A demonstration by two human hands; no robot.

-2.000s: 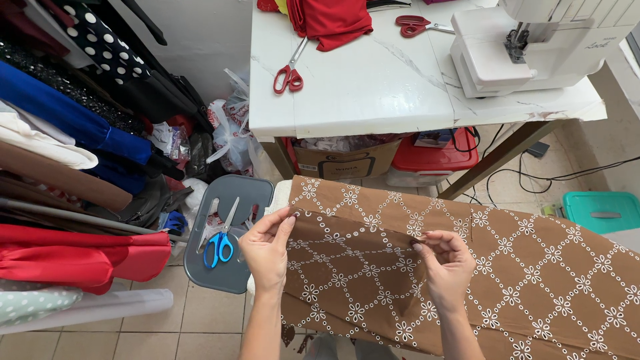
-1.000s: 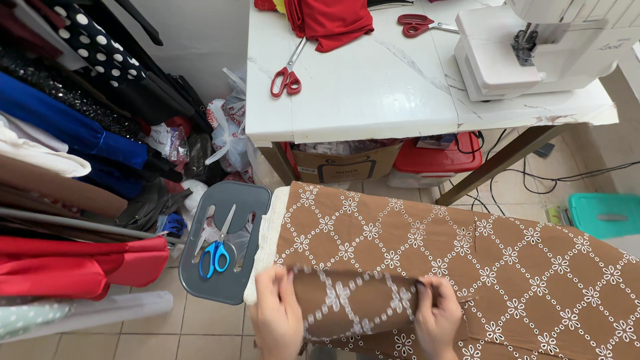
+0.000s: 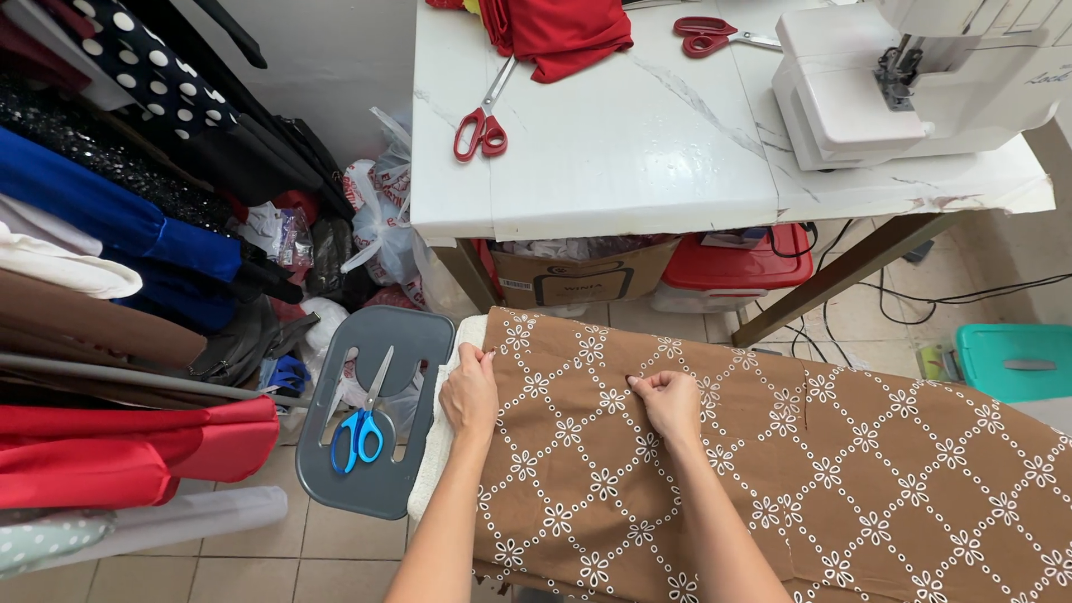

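Note:
Brown fabric with a white flower-and-dot lattice [image 3: 620, 469] lies spread over an ironing board, whose pale padded end [image 3: 444, 435] shows at the left. My left hand [image 3: 471, 389] grips the fabric at its left edge, beside that end. Further right, my right hand [image 3: 670, 402] rests on the fabric with thumb and index finger pinched at its surface; whether cloth is caught between them is hard to tell. On the grey iron rest [image 3: 322, 452] lie blue-handled scissors [image 3: 358, 435], left of my left hand.
A white marbled table [image 3: 620, 167] beyond the board carries red-handled scissors [image 3: 481, 132], a second red pair [image 3: 706, 36], red cloth [image 3: 569, 33] and a sewing machine [image 3: 854, 100]. Hanging garments [image 3: 126, 209] crowd the left. A cardboard box [image 3: 586, 272] and red-lidded bin [image 3: 737, 264] stand under the table.
The fabric section that was lifted and folded between my hands a second ago now lies flat on the board. Both hands have moved away from my body, toward the fabric's far edge.

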